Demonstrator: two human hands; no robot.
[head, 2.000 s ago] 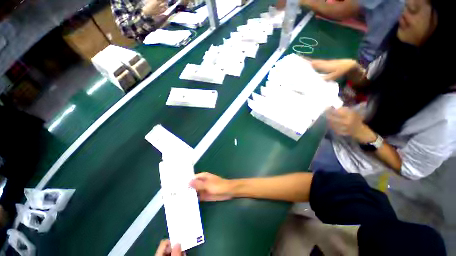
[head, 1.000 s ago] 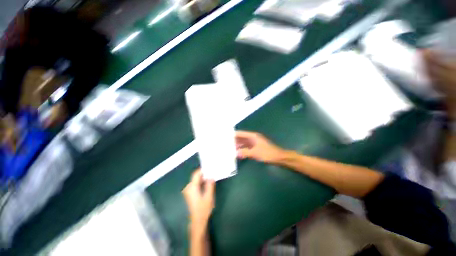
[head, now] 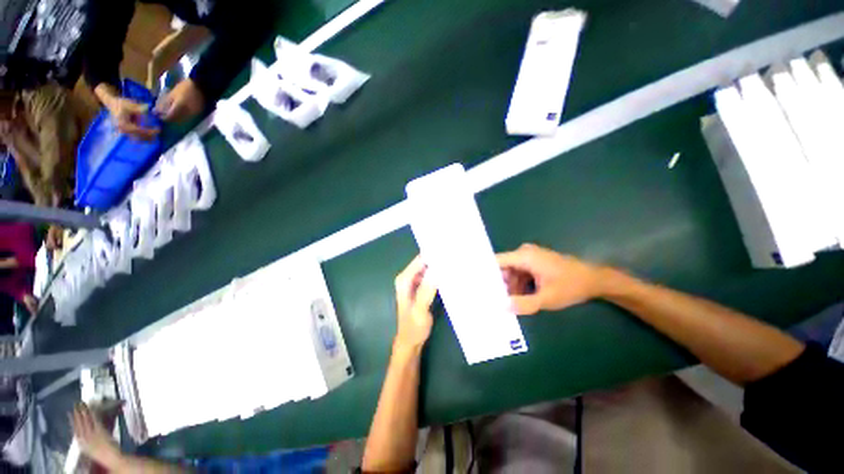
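Observation:
A long slim white retail box (head: 470, 268) is upright to slightly tilted in front of me, over the pale rail and green bench, with a small dark mark at its near end. My left hand (head: 415, 301) holds its left edge. My right hand (head: 548, 280) holds its right edge near the lower half; the fingertips are partly hidden behind the box. No raised flap shows at its far end.
A row of white boxes (head: 231, 356) stands at left, another group (head: 773, 176) at right. One box (head: 546, 72) lies on the green belt (head: 407, 102). Bagged products (head: 287, 97) line the belt's far side. A person's hands are at a blue bin (head: 116, 157).
The view has swung left, bringing the left box row and blue bin into sight. The flap raised at the held box's far end no longer shows. Both hands have moved further up the box's sides.

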